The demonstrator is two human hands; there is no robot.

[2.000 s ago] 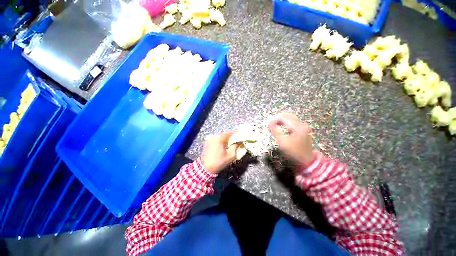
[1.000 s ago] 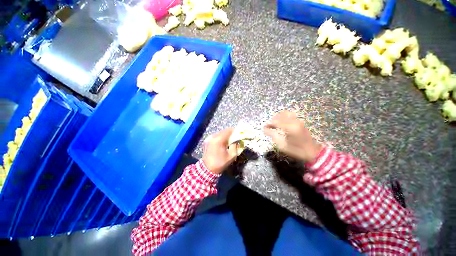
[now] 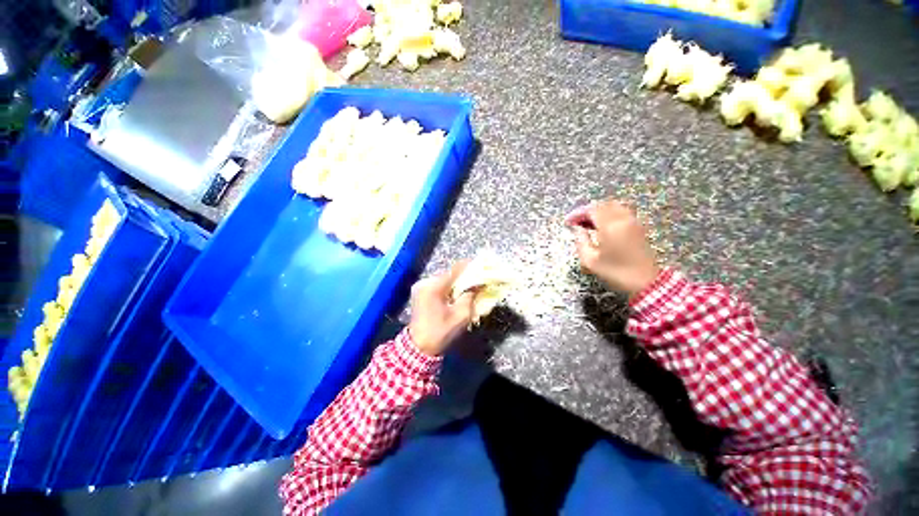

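My left hand holds a pale-yellow toy piece at its fingertips, above the near edge of the speckled table. My right hand is to the right, apart from the piece, with its fingers curled and the fingertips close together; whether it holds a tool or a strand is too small to tell. Fine pale trimmings lie scattered between and below my hands. A blue tray stands left of my left hand, with rows of pale-yellow pieces in its far part.
Ragged yellow pieces lie in a row at the far right. Another blue tray holds pieces at the far side. Stacked blue crates stand left. A silver plate, a plastic bag and a pink bundle lie far left.
My right hand has moved right, away from the piece. My left hand still holds the piece. The camera view has shifted, so the tray and crates appear further right.
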